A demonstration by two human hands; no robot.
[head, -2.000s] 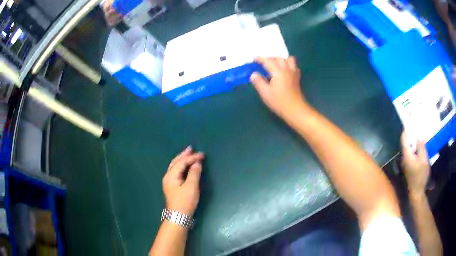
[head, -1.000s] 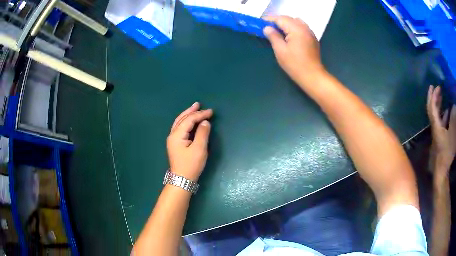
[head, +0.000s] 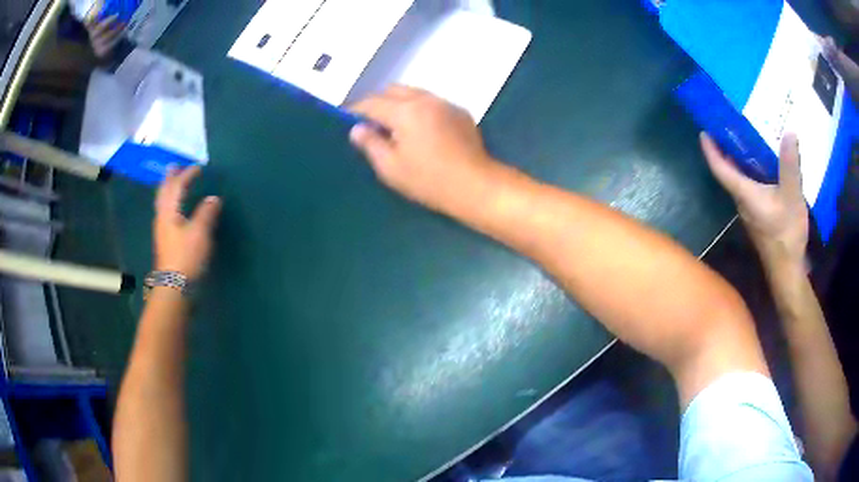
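My right hand (head: 429, 141) grips the near blue edge of a row of white-topped cartons (head: 339, 47) at the top centre, with the thumb in front. A white flap (head: 480, 61) stands out at the row's right end. My left hand (head: 184, 221), with a metal watch band at the wrist, is at the left, its fingertips at the lower blue edge of an opened carton (head: 155, 118). Its fingers are apart; whether they touch the carton is hard to tell. That carton is white on top with a blue front.
At the right, another person's hands hold a blue and white carton (head: 744, 75). Cream shelf legs (head: 66, 268) stand at the left. Another person's hand (head: 105, 36) shows at the top left. The green bench (head: 311, 311) has a pale near edge.
My left hand has moved up and left from the bench middle to the opened carton. My right hand is further left in the picture, still at the row. The neighbour's carton is now in their hands.
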